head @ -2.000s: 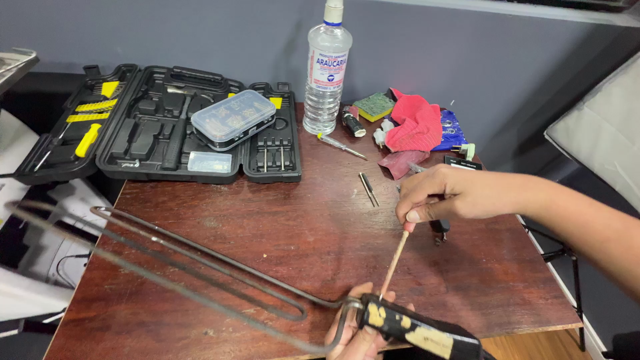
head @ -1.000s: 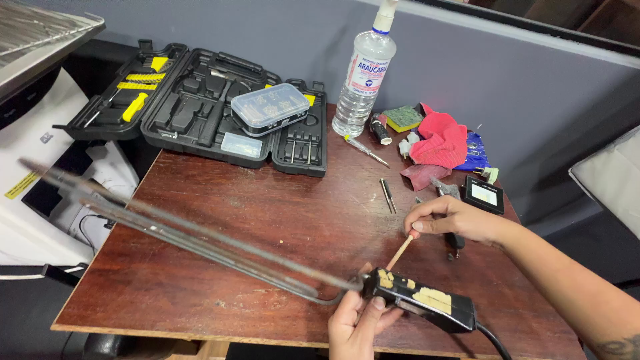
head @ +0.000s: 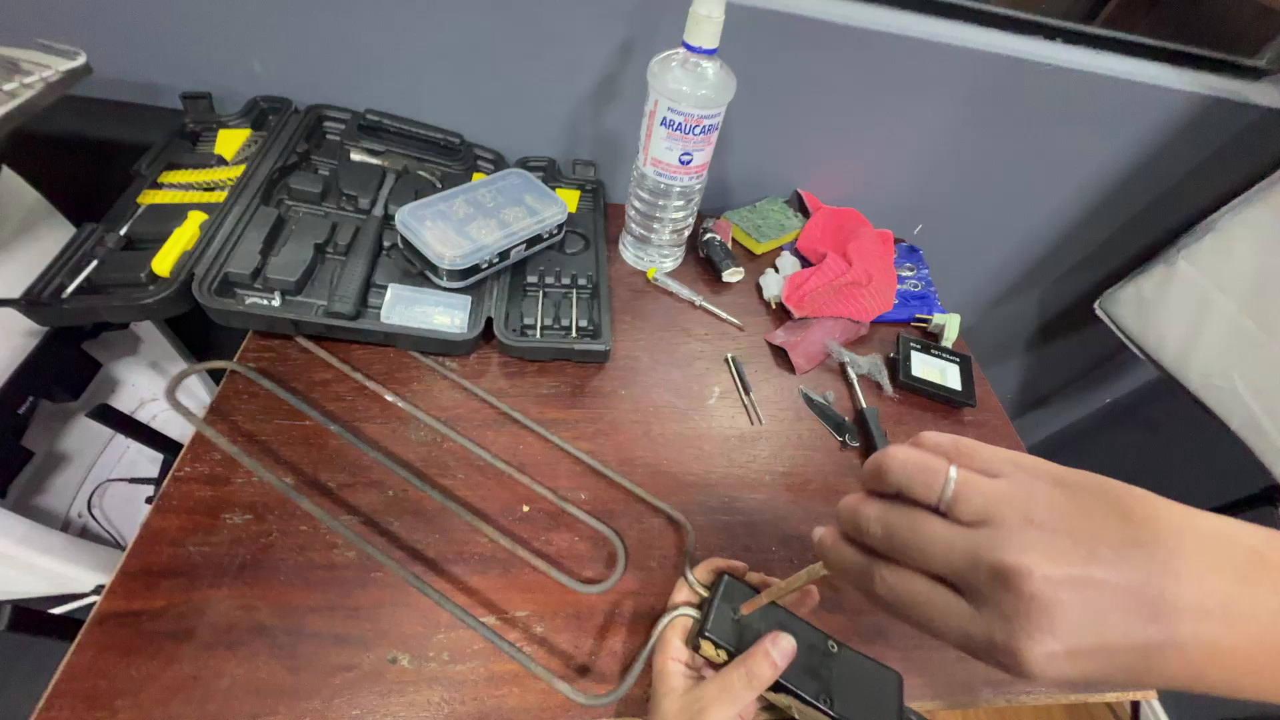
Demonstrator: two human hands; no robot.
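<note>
My left hand (head: 735, 670) grips the black plastic handle housing (head: 815, 655) of an electric heating element near its metal end. The element's bent metal rod (head: 420, 545) stretches left over the wooden table in long loops. My right hand (head: 990, 560) pinches a thin wooden-looking stick (head: 782, 590); its tip touches the housing's face by a small hole. Beyond my right hand lie a dark-handled tool (head: 868, 415) with steel wool (head: 865, 367) by its shaft, a folding knife (head: 830, 415) and two small screwdriver-like tools (head: 743, 388).
At the back left lies an opened black tool case (head: 350, 330) with a clear-lidded organizer box (head: 482, 225) on it. Behind the table's middle stand a clear plastic bottle (head: 668, 160), a yellow-handled screwdriver (head: 697, 298), a sponge (head: 765, 222), a red cloth (head: 840, 260) and a small black floodlight (head: 934, 370).
The handle housing has been turned over: its patchy yellowish side faced up before, its plain black side with holes does now. The rod loops now spread flatter over the table.
</note>
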